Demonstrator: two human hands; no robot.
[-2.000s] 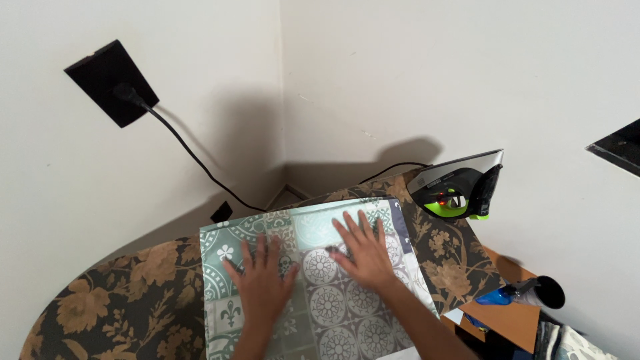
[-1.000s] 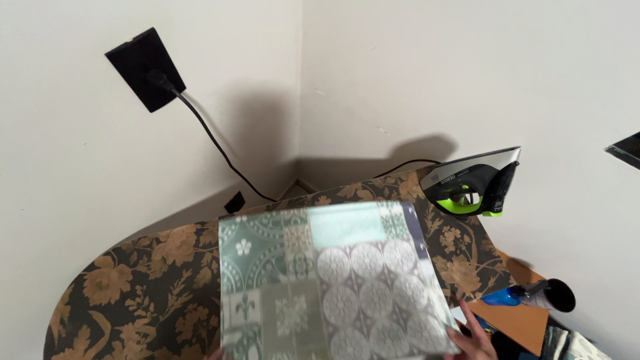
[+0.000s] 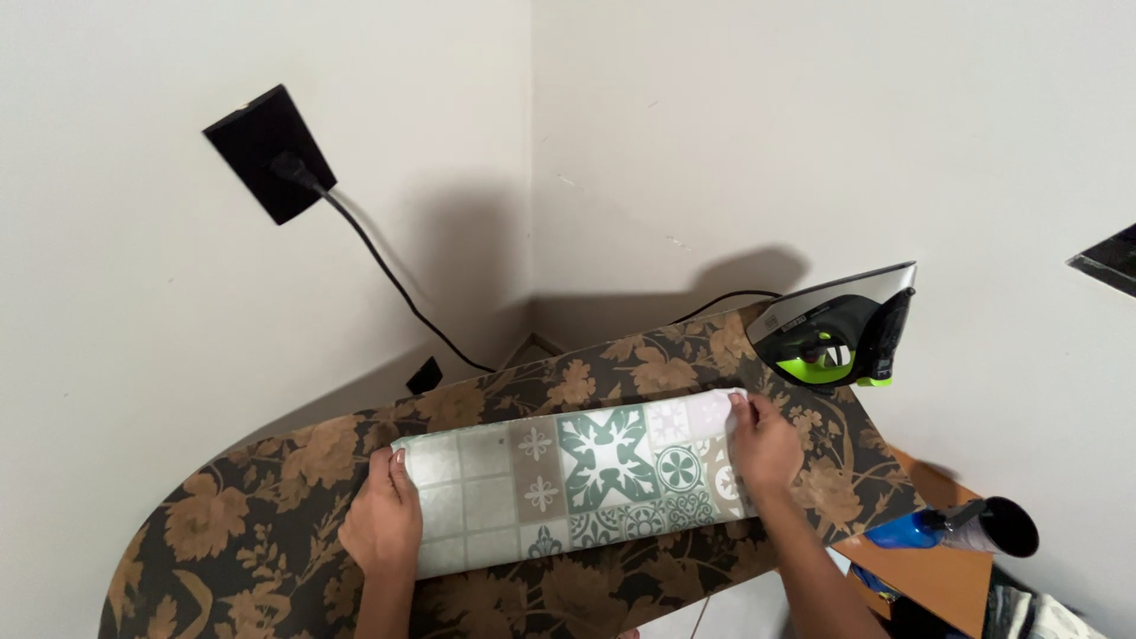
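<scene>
A tile-patterned cloth [image 3: 586, 484] in green, grey and white lies as a long folded strip across the floral ironing board [image 3: 240, 524]. My left hand [image 3: 386, 510] pinches its upper left corner between thumb and fingers. At the upper right corner, my right hand [image 3: 765, 444] grips the cloth the same way. Beyond my right hand, a black and green clothes iron [image 3: 830, 333] rests on its heel at the board's far right end, its metal soleplate facing the wall.
A cord runs behind the board, and a plug sits in the black wall socket [image 3: 271, 155]. Right of the board, a blue bottle [image 3: 907, 530] and a dark cup-like container [image 3: 1007, 525] stand on an orange-brown wooden surface [image 3: 932, 568]. Walls meet in a corner behind.
Two seconds ago my hands lay spread flat on the wider cloth. It is now a narrow folded strip showing a different part of its pattern, with both hands gripping its upper corners.
</scene>
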